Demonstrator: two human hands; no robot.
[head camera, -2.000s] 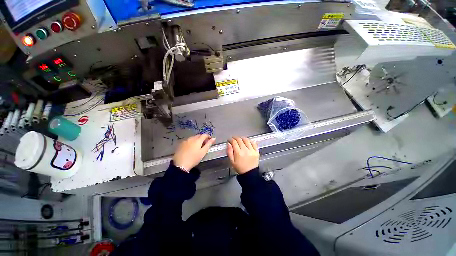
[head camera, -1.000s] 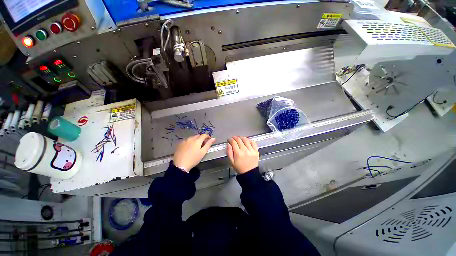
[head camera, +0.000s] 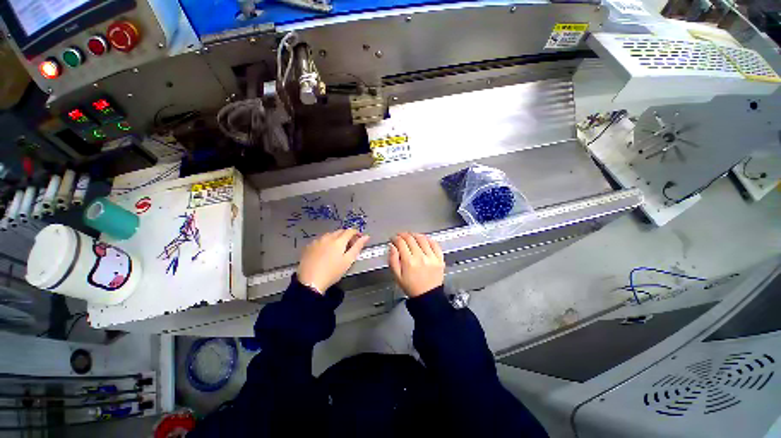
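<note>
Short blue wire pieces (head camera: 321, 211) lie scattered in the left part of the grey metal tray (head camera: 402, 201). A clear plastic bag (head camera: 492, 204) filled with blue pieces lies in the tray to the right. My left hand (head camera: 328, 259) rests on the tray's front edge, just below the loose pieces, fingers bent; whether it holds a piece cannot be told. My right hand (head camera: 416, 263) rests on the ruler-like front edge, left of the bag, fingers together and curled over; its fingertips and palm are partly hidden.
The wire-handling head (head camera: 287, 111) stands behind the tray. On the white left ledge (head camera: 205, 274) are red and blue wires (head camera: 181, 242), a lidded white mug (head camera: 81, 263) and a teal roll (head camera: 111, 220). Control buttons (head camera: 96, 45) are at upper left; a white machine (head camera: 694, 56) stands at right.
The machine's moving head and its cables have shifted position behind the tray. Both hands and the bag have stayed in place.
</note>
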